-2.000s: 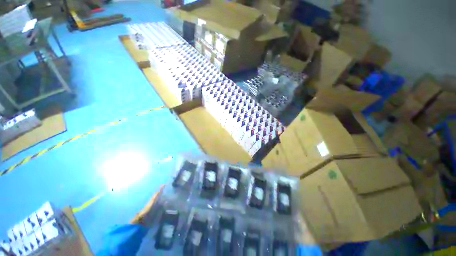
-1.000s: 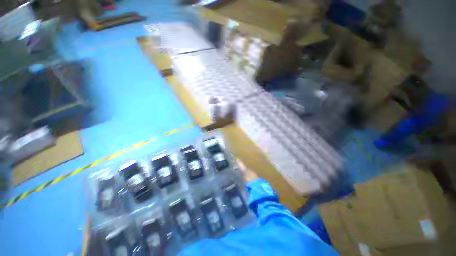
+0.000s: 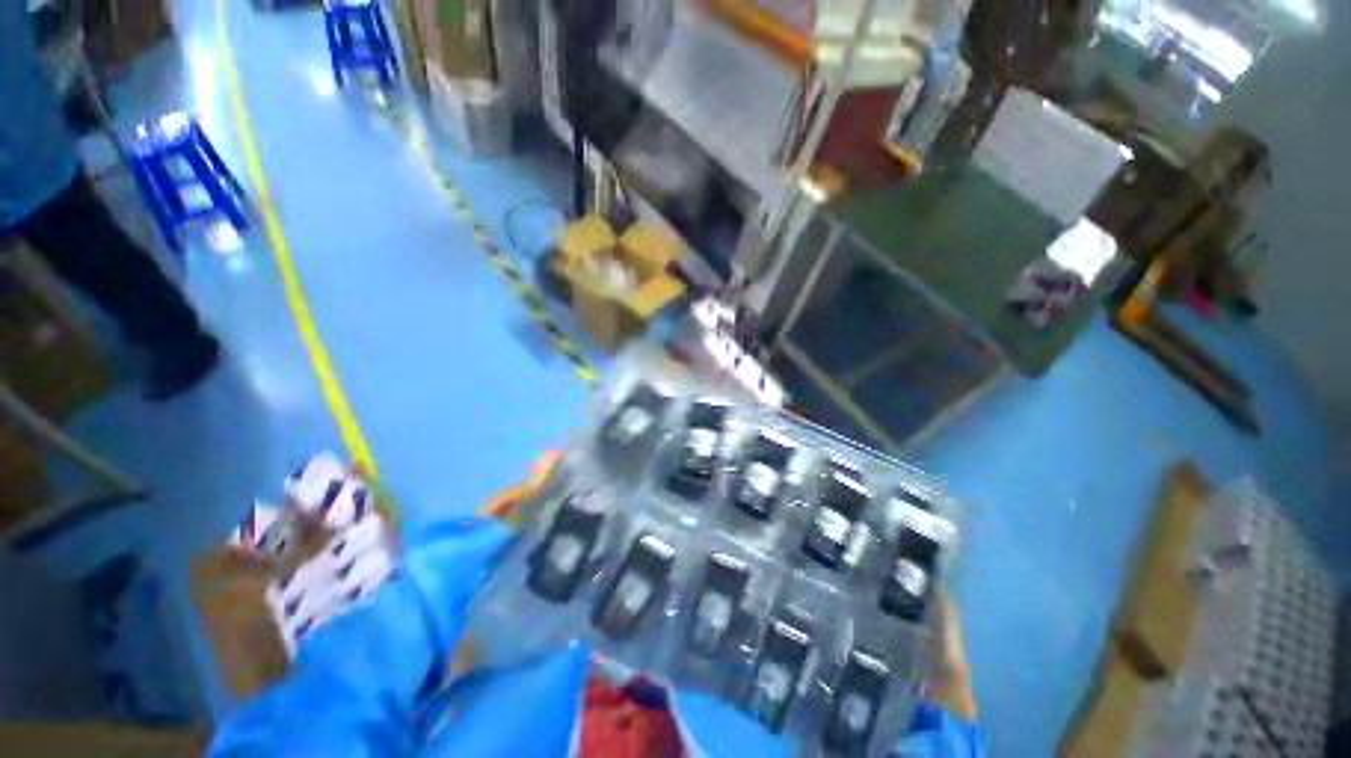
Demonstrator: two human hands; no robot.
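Observation:
A clear plastic blister tray (image 3: 674,518) is held low in front of me, tilted in the view. Its pockets hold closed black flip phones (image 3: 763,477) in two rows, each with a small pale label or window. My left hand (image 3: 526,486) grips the tray's left edge, mostly hidden by the tray and a blue sleeve. My right hand (image 3: 950,659) holds the right edge, with only a narrow part showing beside the tray. The fingers under the tray are hidden. Whether more trays are stacked beneath, I cannot tell.
Blue floor with yellow lines. A green-topped table (image 3: 948,222) stands ahead right, an open carton (image 3: 615,282) ahead. White boxes (image 3: 334,548) lie at left, rows of white boxes (image 3: 1274,622) at right. A blue stool (image 3: 190,178) and a person's dark-trousered legs (image 3: 126,267) are far left.
The view has swung left, so the rows of white boxes are now at the far right. The table, stools and a person's legs have come into view. The tray is still held.

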